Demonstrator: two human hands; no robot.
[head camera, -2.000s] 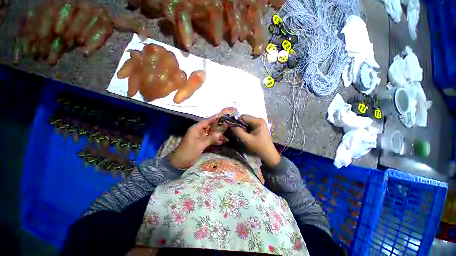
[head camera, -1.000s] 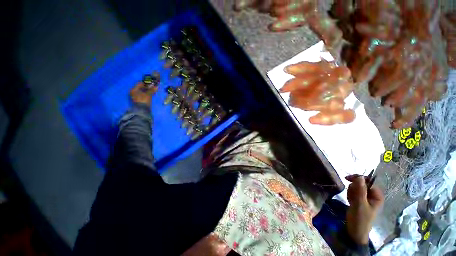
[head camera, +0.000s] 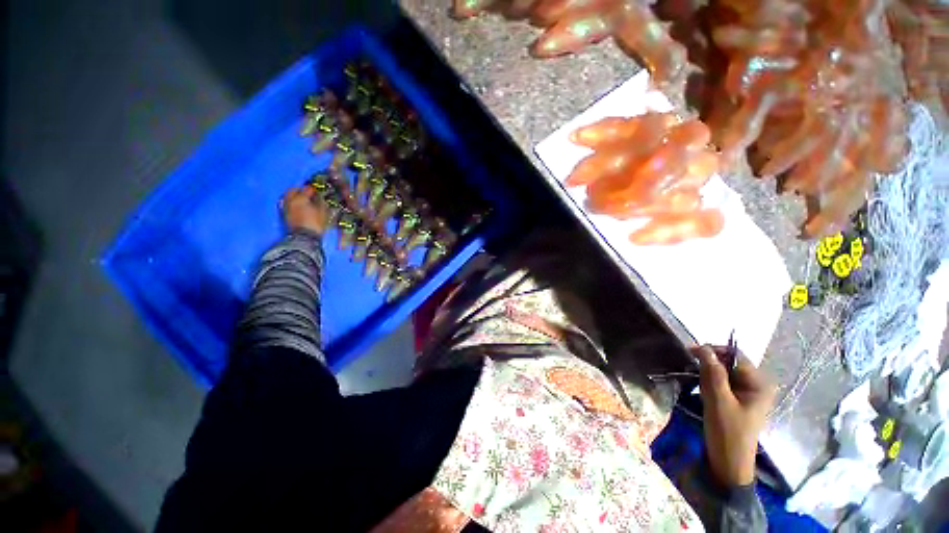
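My left hand (head camera: 304, 210) is inside the blue crate (head camera: 198, 281) at the left, its fingertips closed at a dark-topped finished piece (head camera: 322, 187) at the upper end of a row. Its fingers partly hide that piece. More finished pieces (head camera: 359, 224) lie in rows along the crate's right side. My right hand (head camera: 737, 401) is at the bench's near edge, holding thin dark snips or tweezers (head camera: 733, 346) pointing up. The white sheet (head camera: 718, 286) carries a small pile of orange-brown soft bodies (head camera: 643, 172).
A big heap of soft bodies (head camera: 801, 104) lies at the top right. Beside it are yellow-tagged black pieces (head camera: 841, 260) and a pale cord hank (head camera: 890, 271). Crumpled white cloths (head camera: 848, 458) lie at the lower right. The floral apron (head camera: 552, 448) covers my lap.
My hands parted from the work over my lap. My left hand carried a piece into the left crate, then moved down to the row. My right hand stayed by the sheet with the tool.
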